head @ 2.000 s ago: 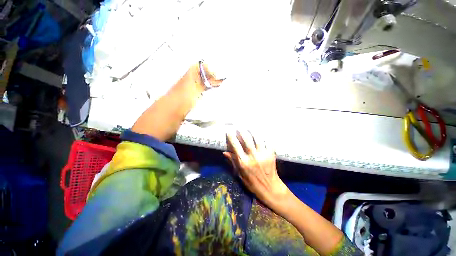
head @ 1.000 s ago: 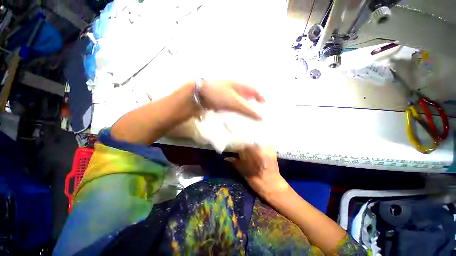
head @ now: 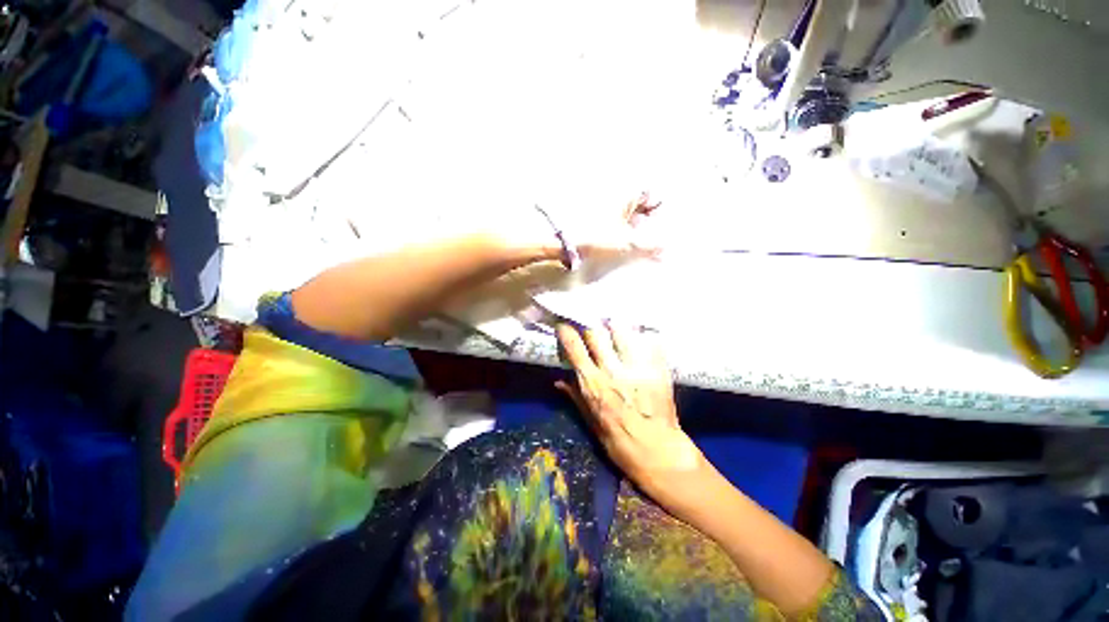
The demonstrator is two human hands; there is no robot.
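A white cloth piece (head: 523,304) lies at the table's front edge, nearly lost in the glare. My left hand (head: 626,231) reaches across it to the right; it is washed out by the light, and only some fingertips and the wrist with a bracelet show. Its grip is unclear. My right hand (head: 626,395) lies palm down at the table edge, fingers spread, fingertips on the cloth. The sewing machine head (head: 839,61) stands at upper right, with its small metal parts beyond my left hand. The needle is hidden by glare.
Scissors with yellow and red handles (head: 1043,310) lie on the table at right. White panels (head: 353,109) cover the table's left. A red basket (head: 201,395) is at lower left. A white bin (head: 839,498) with dark cloth stands below the table at right.
My left hand has moved slightly right and flattened, and its fingers are now lost in glare. The crumpled cloth between the hands now lies flatter. My right hand stays at the table edge.
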